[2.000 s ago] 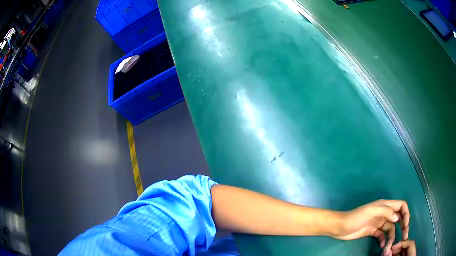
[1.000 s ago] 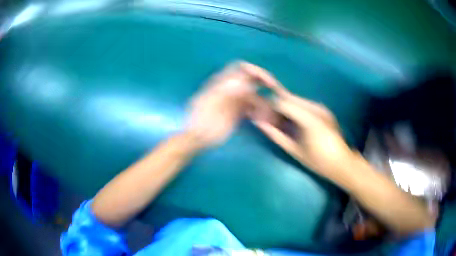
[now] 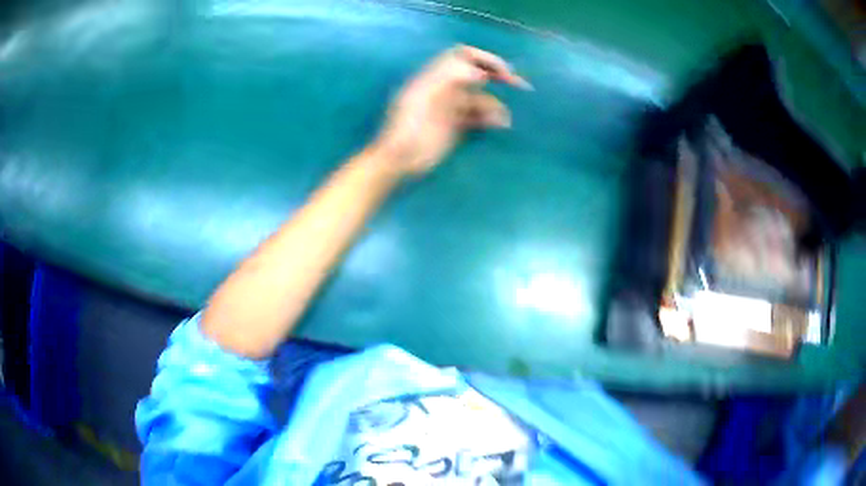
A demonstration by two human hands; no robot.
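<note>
My left hand point(image 3: 442, 114) is raised over the green mat point(image 3: 285, 123), blurred, with its fingers curled and apart. Nothing shows in it. The fixture point(image 3: 798, 323) stands on the mat to the right, well away from this hand. It has a black base and side, amber-brown strips and plates, and bright glare near its front. A tall black upright part point(image 3: 750, 90) stands at its back. My right hand is not visible; only a blurred piece of what may be its arm and blue sleeve shows at the lower right edge.
The bench's near edge curves just in front of my blue smock point(image 3: 214, 408). A blue bin point(image 3: 57, 351) stands below the bench at the left, on the grey floor. A pale metal strip runs along the mat's far side.
The view has swung right, so the fixture now shows. My hands were close together one second ago; now they are apart and the right one has left the picture.
</note>
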